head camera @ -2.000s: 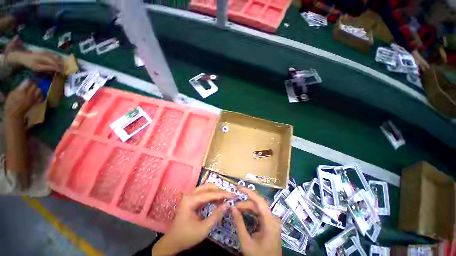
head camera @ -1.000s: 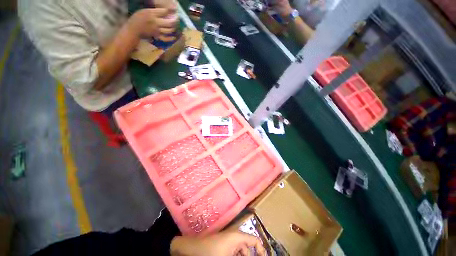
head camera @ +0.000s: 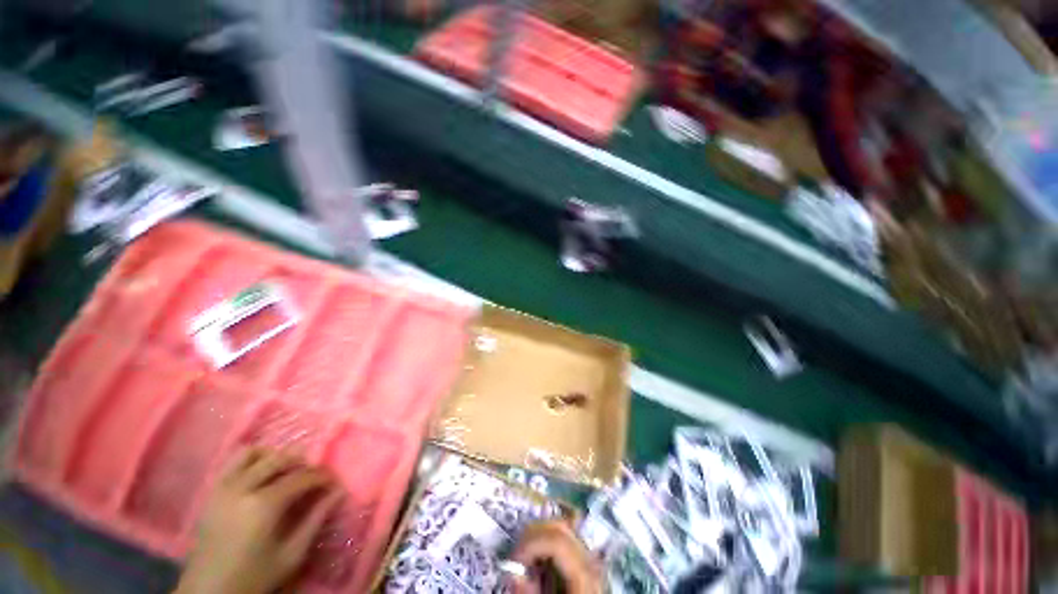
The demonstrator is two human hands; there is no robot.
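The view is blurred. My left hand (head camera: 269, 522) is over the front pockets of the pink compartment tray (head camera: 70, 400), fingers bent down; its fingertips are unclear. My right hand (head camera: 559, 555), cut off by the bottom edge, has curled fingers at the right side of the shallow carton full of small white rings (head camera: 447, 522). A small white and dark spot shows by its fingertips, but whether it is held is unclear. A white frame (head camera: 246, 327) lies across the tray's back pockets.
A deeper carton (head camera: 522, 400) holds a small dark piece. White frames (head camera: 708, 511) are piled to its right. A grey post (head camera: 311, 139) stands behind the tray. Single frames lie on the green belt (head camera: 487, 250). Another carton (head camera: 899, 499) is at the right. People sit across the belt.
The view has swung back right, bringing the frame pile into sight again. My left hand is now over the tray. My hands, together two seconds ago, are apart.
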